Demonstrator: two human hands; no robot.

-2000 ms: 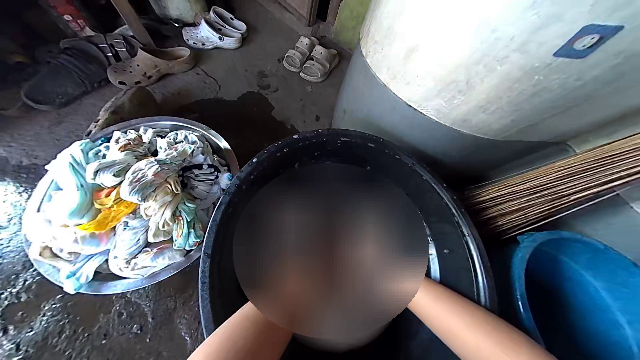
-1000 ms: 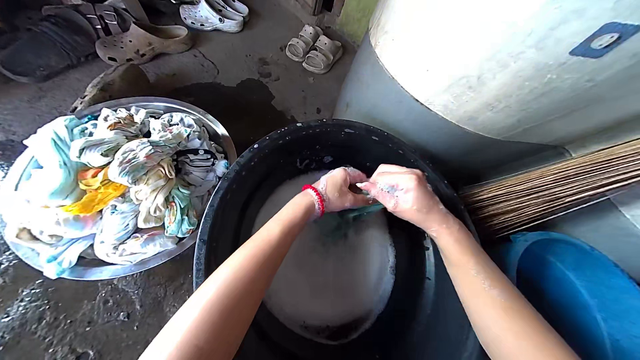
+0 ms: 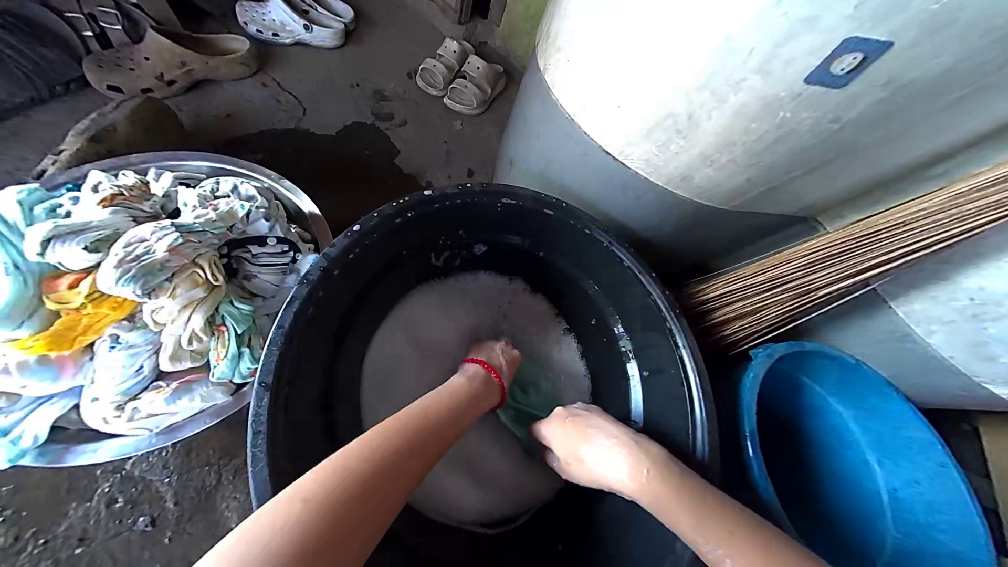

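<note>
A large black plastic tub (image 3: 272,346) holds cloudy, sudsy water (image 3: 441,339). My left hand (image 3: 494,364), with a red beaded bracelet at its wrist, dips into this water, its fingers hidden. Beside it a green cloth (image 3: 524,402) lies partly under the surface. My right hand (image 3: 591,445) is closed on the lower right part of that cloth. Whether the left fingers grip it too cannot be seen. Left of the tub, twisted wet clothes (image 3: 157,260) are heaped in a round metal basin (image 3: 303,193).
At the right stand a blue plastic basin (image 3: 858,441) and a stick broom (image 3: 850,260) against a grey and white wall (image 3: 669,102). Small sandals (image 3: 465,75) and clogs (image 3: 169,63) are on the floor beyond. A stone (image 3: 118,134) sits behind the metal basin.
One second ago both hands were close together above the water near the tub's far side. They have come nearer and parted, the left one down into the water.
</note>
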